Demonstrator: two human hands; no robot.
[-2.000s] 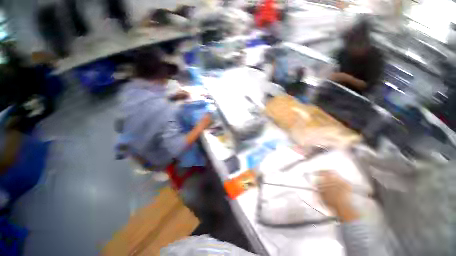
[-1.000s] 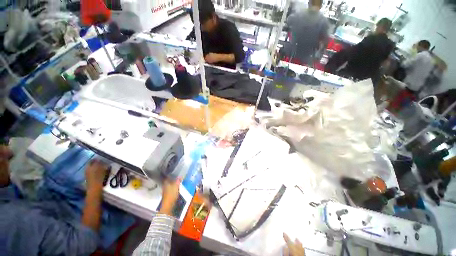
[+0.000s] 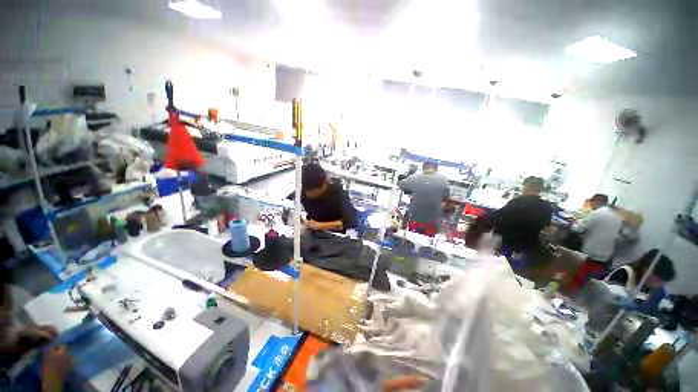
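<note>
A blurred clear plastic bag or sheet (image 3: 468, 333) stands up in front of me at the bottom centre, over a crumpled cream fabric heap (image 3: 398, 318). A small blurred strip of a hand, seemingly my left hand (image 3: 402, 382), shows at the bottom edge, left of the plastic. Its fingers are too blurred and cut off to tell what they hold. A grey blur lies to its left. My right hand is not seen; it may be out of the picture or hidden by the plastic.
A white sewing machine (image 3: 164, 325) stands at left, with another worker's hand (image 3: 55, 367) beside it. A flat brown packet (image 3: 298, 298), blue cone (image 3: 240, 236), upright pole (image 3: 298, 230) and orange packet (image 3: 308, 360) are close by. People work behind.
The view has tilted up, showing the room. The clear plastic now rises in front. The white sheets with dark strips have left view. The hand by the machine's motor end is gone from there.
</note>
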